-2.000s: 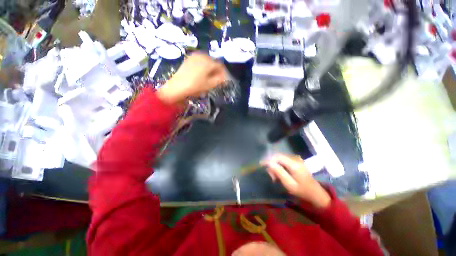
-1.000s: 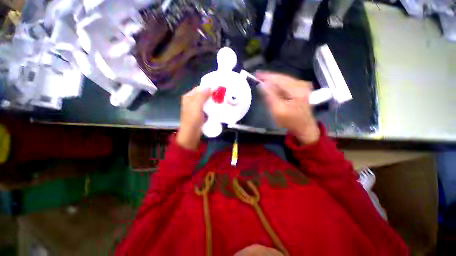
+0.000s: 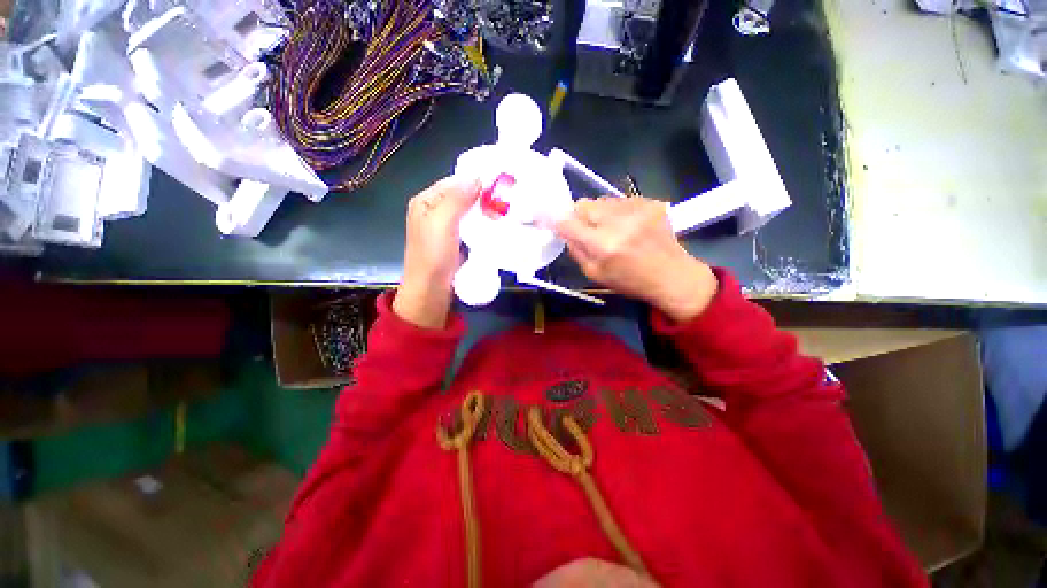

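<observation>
A white rounded body with round lobes and thin white strips is held just above the bench's front edge. A red insert sits on its face. My left hand grips its left side, fingertips by the red insert. My right hand is at its right side with fingertips pinched against the surface; whether a small part is between them cannot be told. A yellowish lead end hangs below the body. A white T-shaped housing lies on the mat right of my right hand.
White housings are piled at the left. A looped bundle of multicoloured wire leads lies beside them. A grey-white box and a black tool stand at the back. Cartons are below the bench edge.
Two seconds ago my hands were apart over the bench without the white body. Since one second ago, my right hand has moved left and down, onto the body's right side.
</observation>
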